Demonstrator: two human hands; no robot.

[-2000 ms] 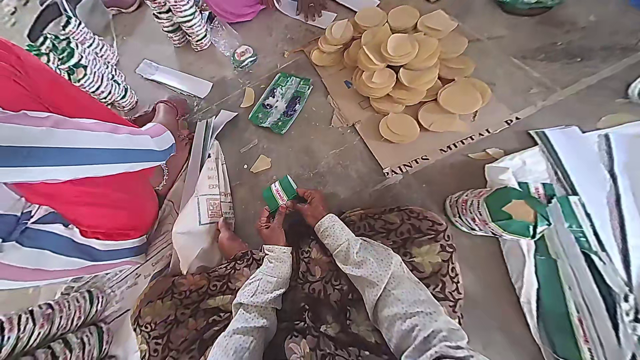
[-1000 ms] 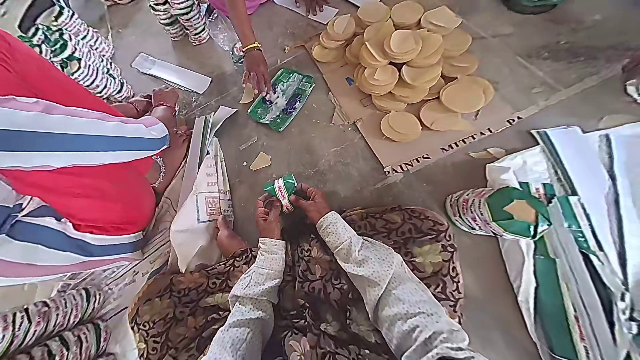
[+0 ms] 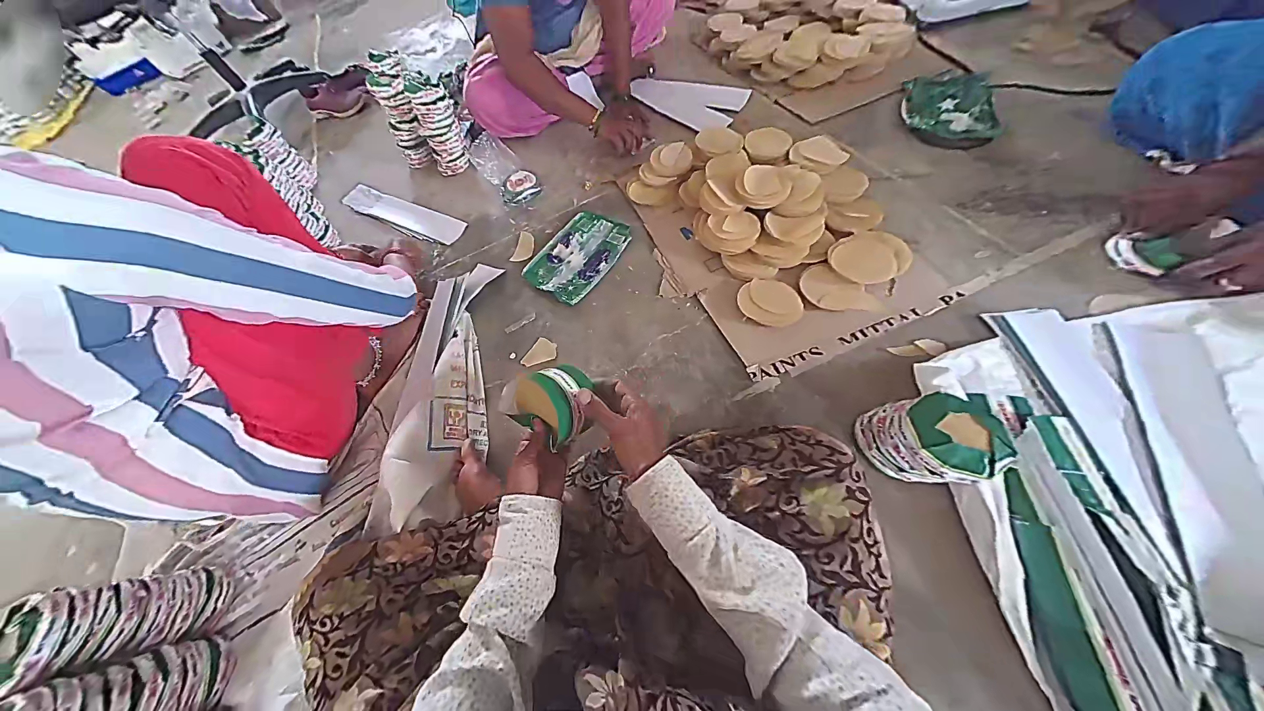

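My left hand point(image 3: 536, 462) grips a short round packet point(image 3: 555, 403) from below; a green and white printed strip wraps its rim and a tan disc shows on its face. My right hand point(image 3: 628, 425) touches the strip at the packet's right side, thumb and fingers spread. Ahead, tan round discs point(image 3: 780, 212) lie heaped on a flat cardboard sheet point(image 3: 780, 355). A green plastic tray or wrapper with white paste point(image 3: 578, 257) rests on the floor left of the heap. To my right, wrapped round packets point(image 3: 933, 437) lie in a row beside long printed strips point(image 3: 1066, 573).
A person in striped clothing point(image 3: 197, 326) sits at the left. Another person's hand point(image 3: 622, 126) is near white strips point(image 3: 691, 99) beyond the heap. Stacks of wrapped packets point(image 3: 118, 632) lie at lower left, and a person's hands point(image 3: 1185, 227) hold a packet at the right.
The packet has turned so its tan face shows, and my right fingers have spread. The other person's hand, over the green tray one second ago, has moved back from it.
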